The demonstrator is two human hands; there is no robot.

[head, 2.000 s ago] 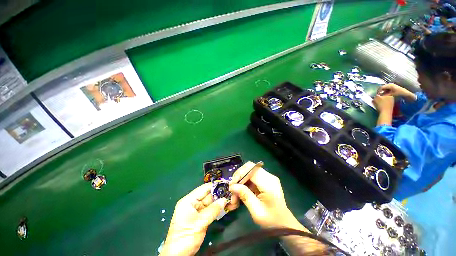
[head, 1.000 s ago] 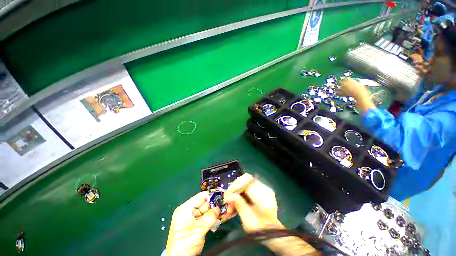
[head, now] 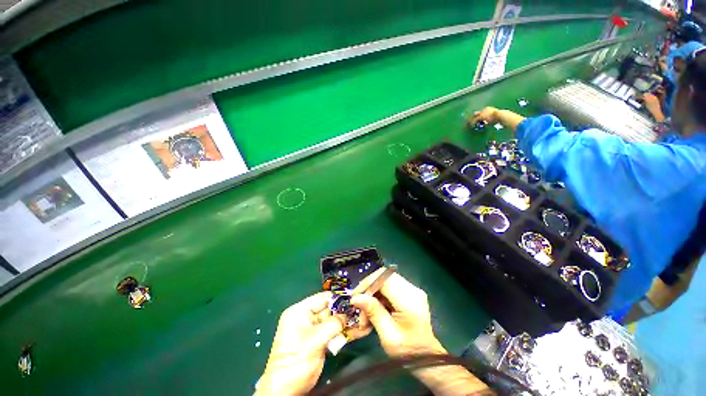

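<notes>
My left hand (head: 303, 334) holds a small round unit (head: 343, 307), dark and silver with gold bits, in its fingertips at lower centre. A pale square piece hangs below the unit. My right hand (head: 399, 313) is against the unit's right side and holds a thin tan tool (head: 379, 280) that slants up and right; its tip is hidden by the fingers. A small open black box (head: 352, 259) with tiny white specks sits on the green belt just behind my hands.
Stacked black compartment trays (head: 480, 259) with ring-shaped parts stand to the right. A clear blister tray (head: 573, 360) with dark discs lies at lower right. Small units (head: 138, 294) lie on the belt at left. A blue-clad coworker (head: 619, 174) reaches over the belt. Instruction sheets (head: 166, 158) are on the ledge.
The coworker's arm has extended left across the belt, to beyond the trays. My hands stay together at the unit with only slight shifts. The view has shifted slightly.
</notes>
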